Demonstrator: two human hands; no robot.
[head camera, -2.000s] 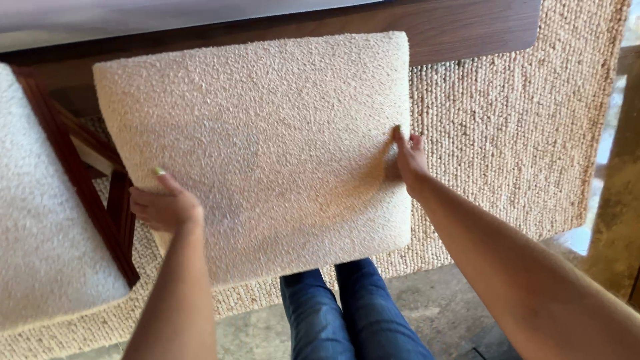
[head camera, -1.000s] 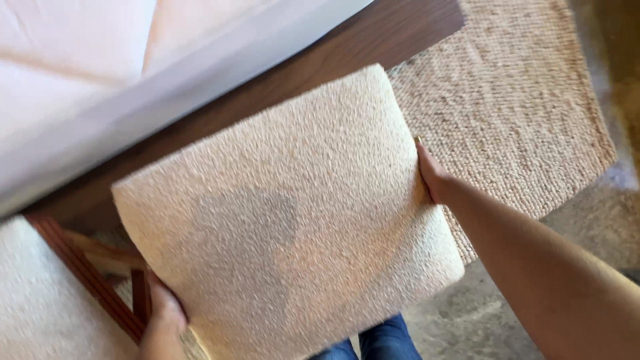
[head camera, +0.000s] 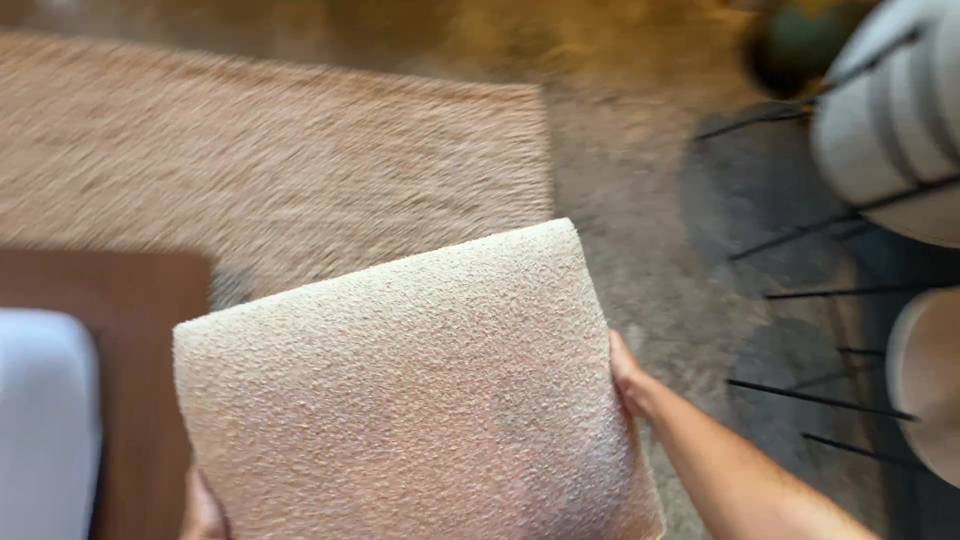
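Observation:
A square seat cushion in cream boucle fabric (head camera: 412, 382) fills the lower middle of the head view, tilted, its lower edge cut off by the frame. My left hand (head camera: 204, 506) grips its left side near the bottom edge of the view; only part of that hand shows. On the cushion's right side, my right hand (head camera: 628, 375) holds the edge, with its fingers partly hidden by the cushion.
A woven beige rug (head camera: 360, 165) lies beyond the cushion on a concrete floor (head camera: 622, 180). At left is a wooden platform (head camera: 154, 360) with a white mattress (head camera: 45, 420). Round pieces with thin black metal legs (head camera: 817, 397) stand at right.
The view has swung far to the right, away from the wood-framed seat at left. Both hands still hold the cushion, which has moved along with them.

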